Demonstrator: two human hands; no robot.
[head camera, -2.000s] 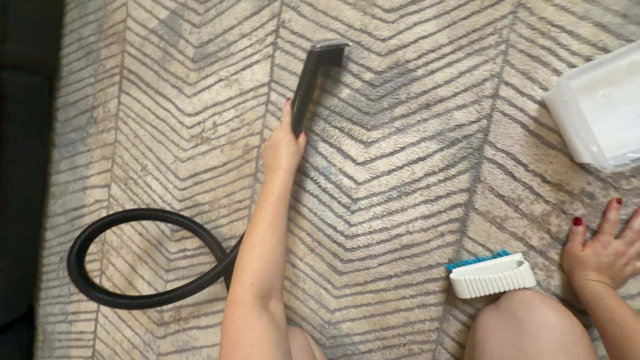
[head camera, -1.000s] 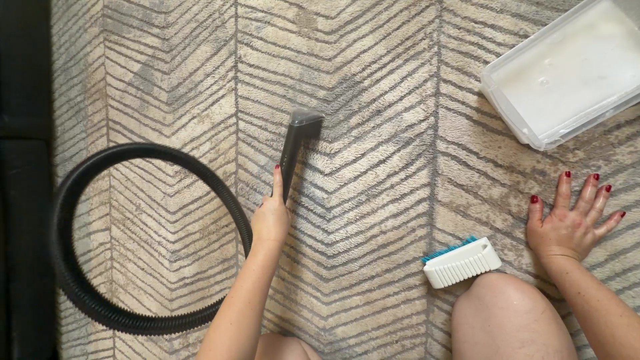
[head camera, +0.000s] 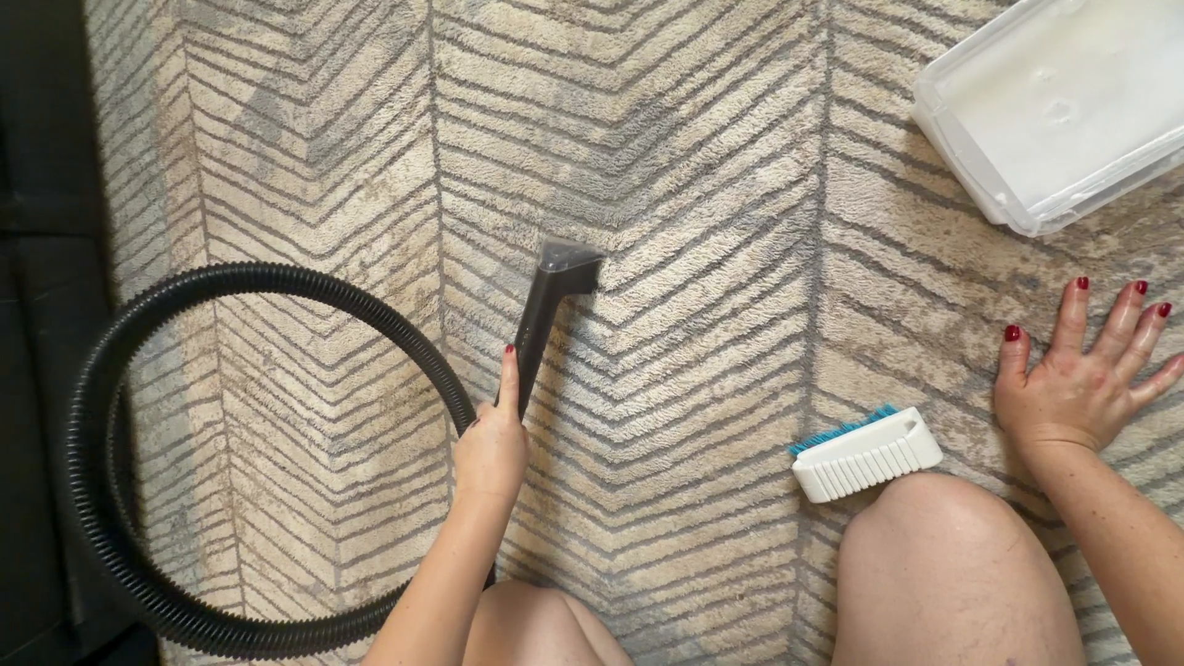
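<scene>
My left hand (head camera: 493, 450) grips the black handle of an upholstery vacuum nozzle (head camera: 541, 319), index finger stretched along it. The nozzle's clear-topped head rests on the patterned rug (head camera: 629, 388), near the middle of the view. A black corrugated hose (head camera: 88, 462) runs from behind my left hand and loops on the rug to the left. My right hand (head camera: 1073, 398) lies flat on the rug at the right, fingers spread, holding nothing. Between the hands, a white scrub brush (head camera: 869, 456) with blue bristles lies on its side against my knee.
A clear plastic tub (head camera: 971, 166) holding whitish, foamy liquid stands on the rug at the upper right, beyond my right hand. Dark furniture (head camera: 46, 324) borders the rug along the left edge. My bare knees are at the bottom.
My left hand has drawn the nozzle back over the rug toward my knees. The hose loop has widened. My right hand remains flat on the rug. The view has shifted.
</scene>
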